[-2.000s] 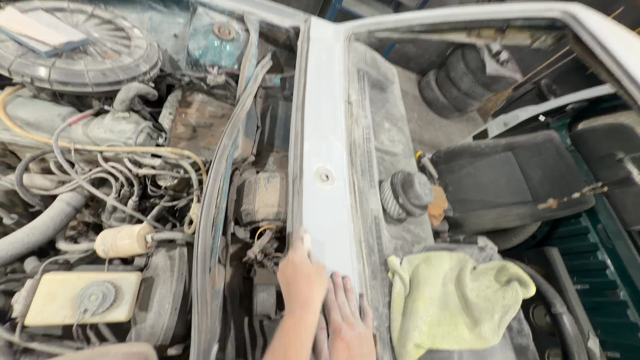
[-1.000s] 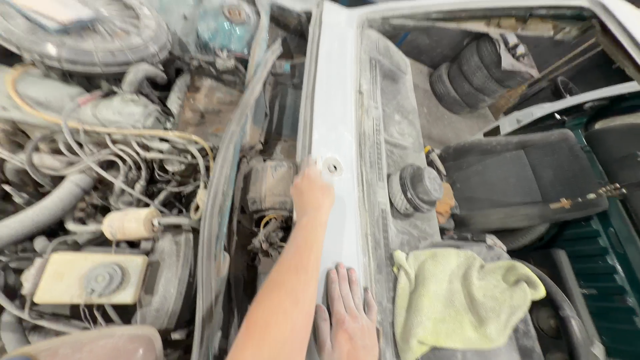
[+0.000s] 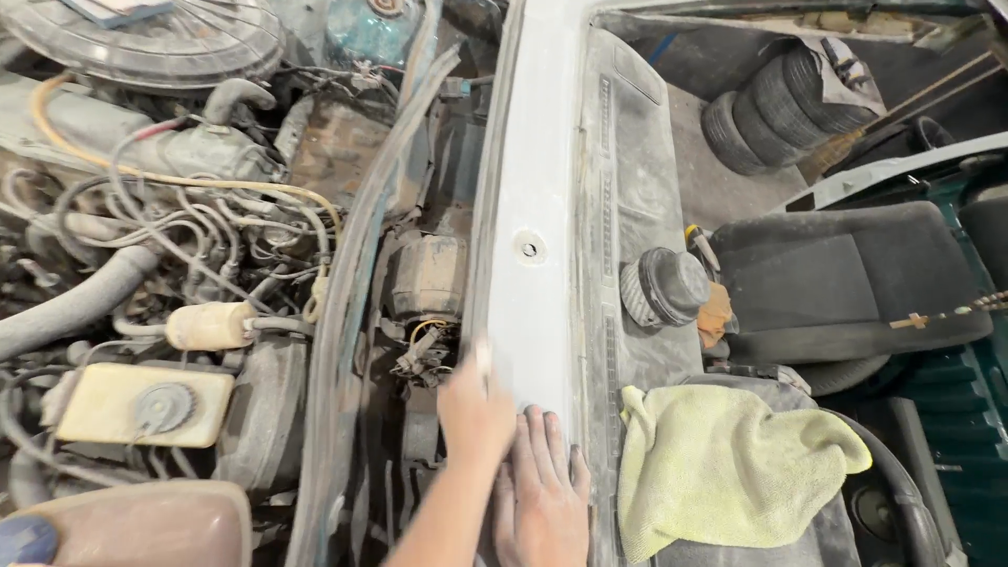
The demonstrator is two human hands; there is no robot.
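Note:
My left hand [image 3: 476,409], blurred, is curled at the left edge of the white-coated cowl panel [image 3: 531,315] of a car. A small pale shape shows at its fingertips; whether this is a finger or a held thing cannot be told. Just right of it, my right hand [image 3: 545,488] lies flat on the same panel, palm down, fingers pointing away, with greyish dust on them. A round hole [image 3: 529,248] with a bare rim is in the panel beyond both hands. A rubber seal strip [image 3: 490,173] runs along the panel's left edge.
Left lies the engine bay with a round air cleaner housing [image 3: 157,47], hoses and a yellowed reservoir [image 3: 118,402]. Right, on the dusty dashboard [image 3: 638,197], sit a black ribbed cylindrical part [image 3: 665,287] and a yellow cloth [image 3: 732,472]. Beyond are a seat [image 3: 835,276] and stacked tyres [image 3: 780,110].
My left hand went forward along the panel's left edge to beside the hole, then came back toward my right hand. My right hand stays flat on the panel.

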